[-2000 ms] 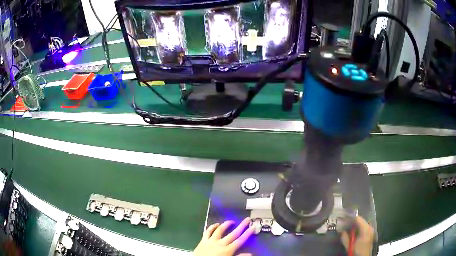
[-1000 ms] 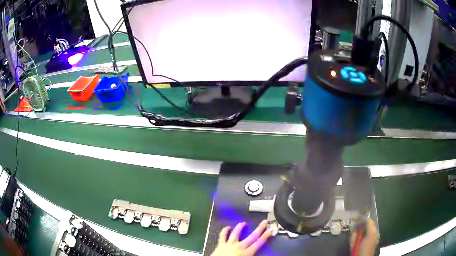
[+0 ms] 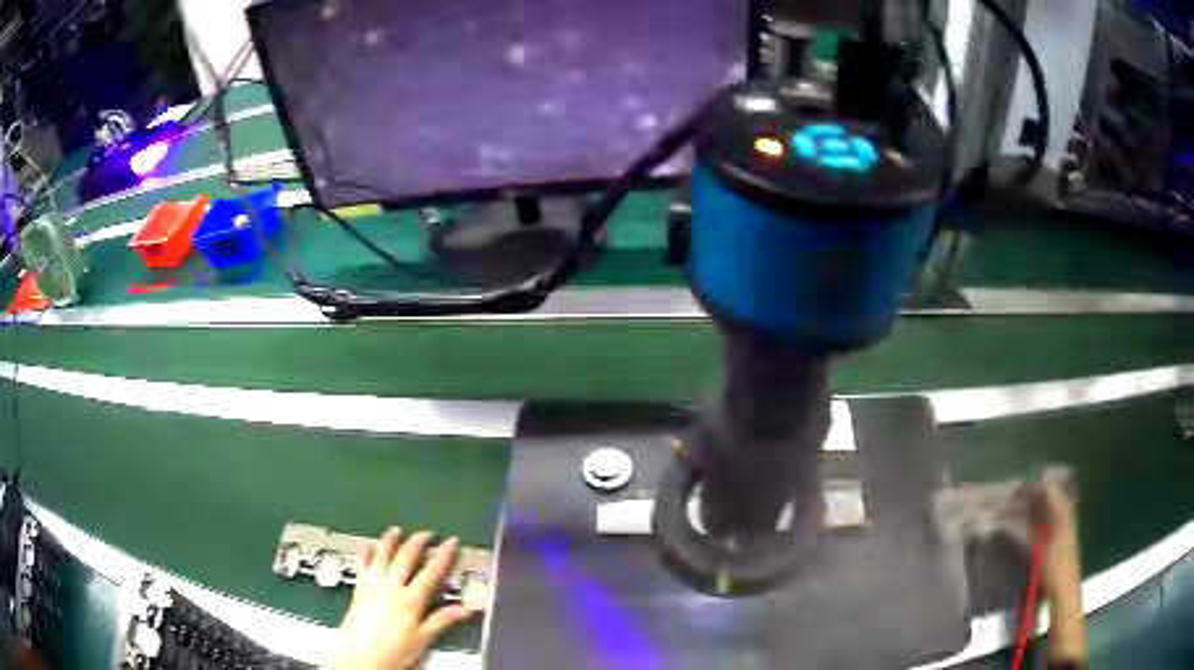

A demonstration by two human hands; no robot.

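Observation:
My left hand (image 3: 393,605) lies over a tabbed metal strip (image 3: 314,555) on the green belt left of the microscope base; its fingers are apart and overlap the strip's right half. A firm grip is not visible. My right hand (image 3: 1063,576) is blurred, right of the base, closed around a red-handled brush (image 3: 1033,589). A blurred grey-beige shape (image 3: 989,504), apparently a tabbed strip, is at its fingers. The blue microscope (image 3: 801,249) stands over the dark base plate (image 3: 563,550); no tabbed strip shows under its ring light (image 3: 724,576), only the pale bar (image 3: 626,516).
The monitor (image 3: 498,92) behind shows a blurry purple picture. Black cables (image 3: 432,304) run before it. Red bin (image 3: 170,233) and blue bin (image 3: 233,236) are back left. Ribbed dark trays (image 3: 197,644) are lower left. Pale rails (image 3: 262,401) cross the green surface.
My left hand has moved left from the base onto the waiting strip. My right hand has moved right, off the base. The tabbed strip has left the lens area. The monitor has turned from white to purple.

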